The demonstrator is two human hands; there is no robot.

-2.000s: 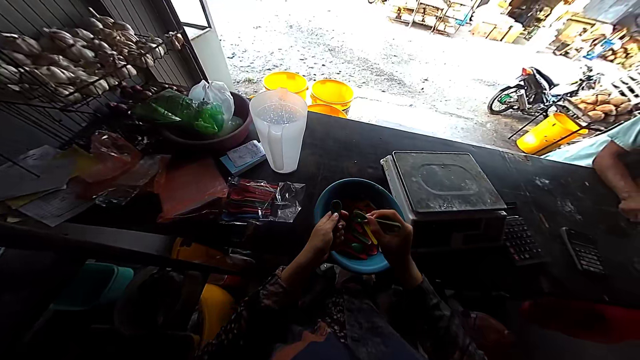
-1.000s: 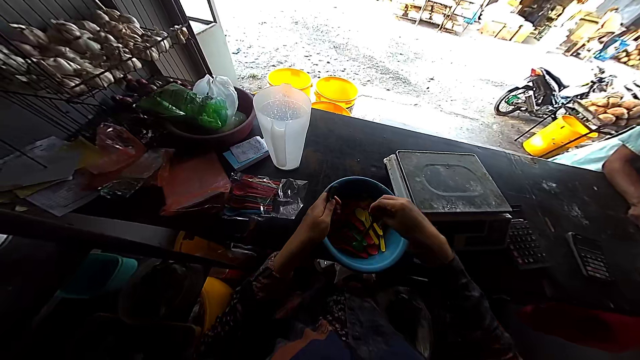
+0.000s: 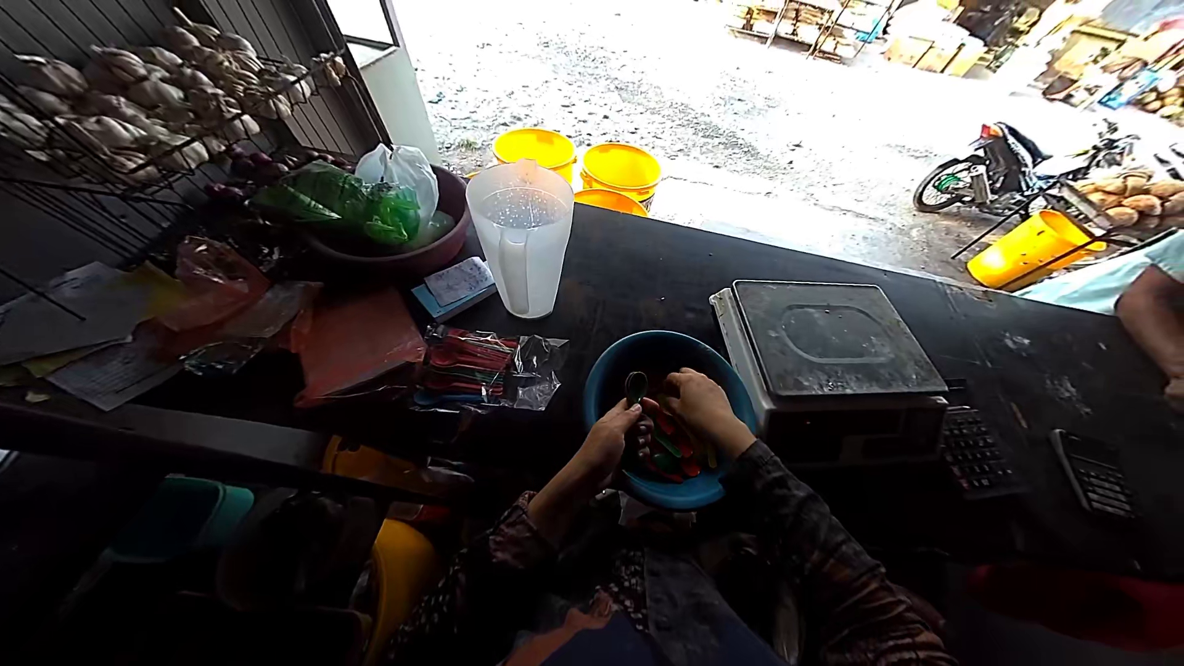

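A blue plastic basin (image 3: 680, 495) stands near the counter's front edge and holds small red, green and yellow plastic spoons (image 3: 671, 444). My left hand (image 3: 612, 437) is at the basin's left side, closed on a dark spoon (image 3: 635, 386) whose bowl points up. My right hand (image 3: 703, 407) reaches into the basin from the right, its fingers bent down among the spoons; whether it grips one is hidden. Left of the basin lies a clear plastic packet (image 3: 481, 368) of coloured spoons.
A weighing scale (image 3: 832, 342) stands right of the basin, with two calculators (image 3: 1096, 472) beyond it. Behind are a translucent jug (image 3: 523, 245) and a maroon basin (image 3: 444, 236) with plastic bags. Garlic bulbs (image 3: 139, 92) fill a wire rack. Another person's arm (image 3: 1152, 314) rests at the far right.
Two seconds ago my right hand held a green spoon above the basin; now its fingers are down inside. My left hand shows an upright dark spoon, which was not visible one second ago.
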